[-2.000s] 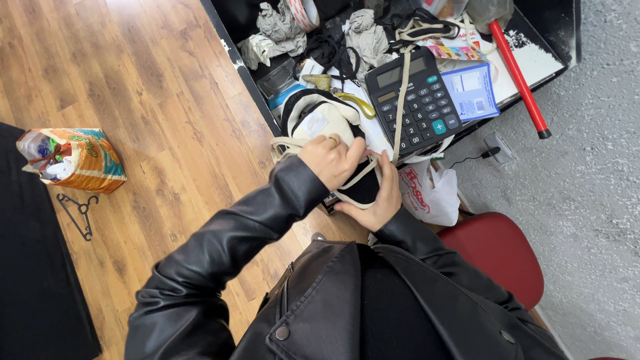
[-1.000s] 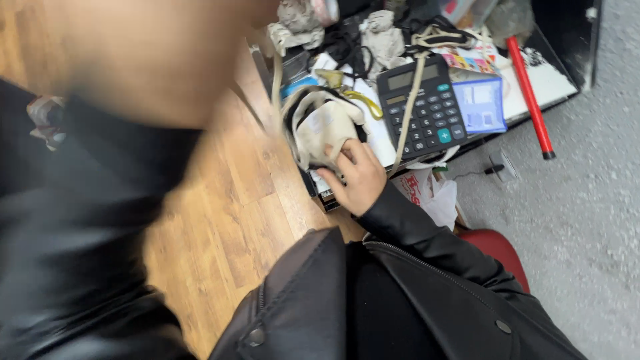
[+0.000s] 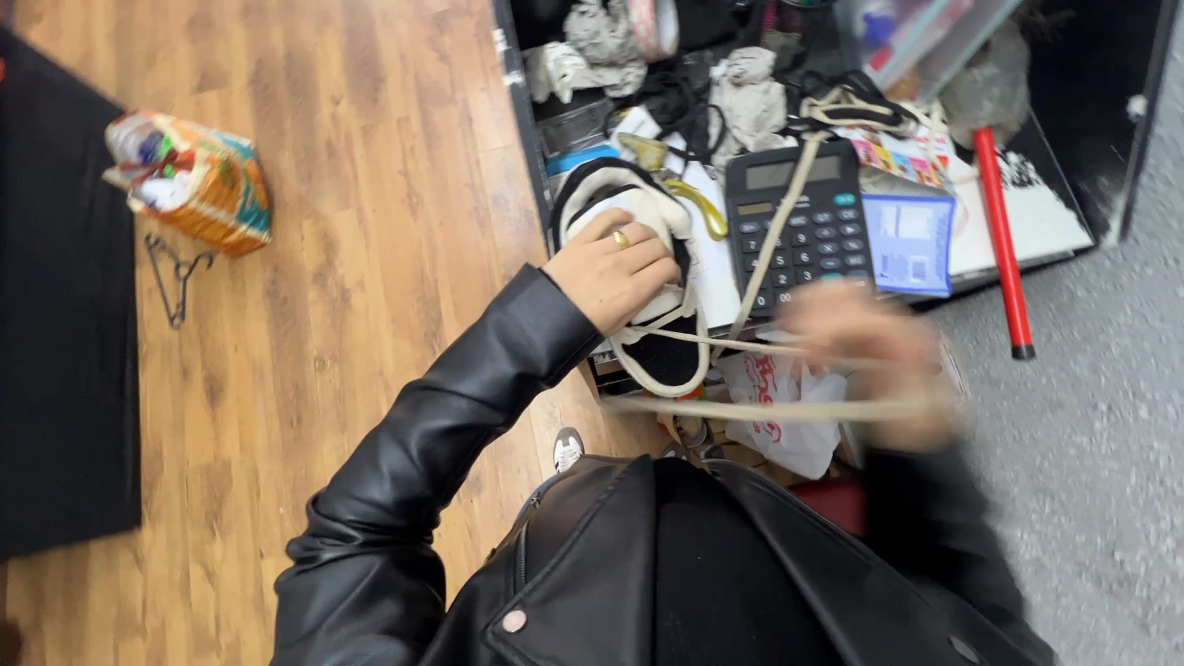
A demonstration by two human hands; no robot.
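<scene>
A black and off-white shoe lies at the near edge of the cluttered desk. My left hand, with a ring on one finger, rests on the shoe's opening and presses or holds it. An off-white shoelace stretches from the shoe to my right hand, which is blurred and shut on it. Another light lace or cord lies across a black calculator beside the shoe.
Crumpled grey paper, a yellow band, a blue packet and a red tube lie on the desk. A white plastic bag is below its edge. An orange bag and a black hanger are on the floor.
My left hand, raised and blurred close to the camera a second ago, is down on the shoe. My right hand has moved from the shoe out to the right, drawing lace with it.
</scene>
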